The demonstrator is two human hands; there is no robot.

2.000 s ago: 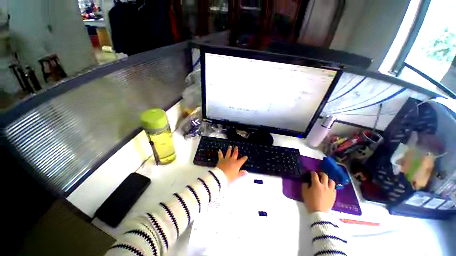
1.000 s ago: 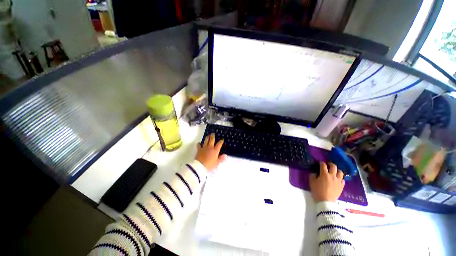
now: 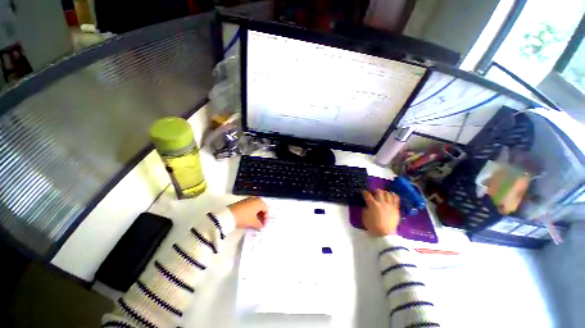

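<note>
My left hand (image 3: 249,213) is curled with nothing visible in it, resting at the top left corner of a white paper sheet (image 3: 292,275) below the keyboard (image 3: 298,180). The sheet has two small black rectangles; its writing is washed out. My right hand (image 3: 381,213) lies over the computer mouse on the purple mouse pad (image 3: 417,227); the mouse is almost wholly hidden under the palm and fingers. The monitor (image 3: 330,93) shows a white page with faint text and a faint box outline near the bottom.
A lidded bottle (image 3: 179,157) and a black smartphone (image 3: 133,251) are at left. A blue object (image 3: 408,194) lies against the right fingers, a red pen (image 3: 437,252) below the pad. A pale bottle (image 3: 392,147), pen holder (image 3: 452,154) and filled basket (image 3: 494,224) stand at right.
My left hand has come off the keyboard's left end, down to the paper's corner, and its fingers have curled in. My right hand stays on the mouse. The view has shifted.
</note>
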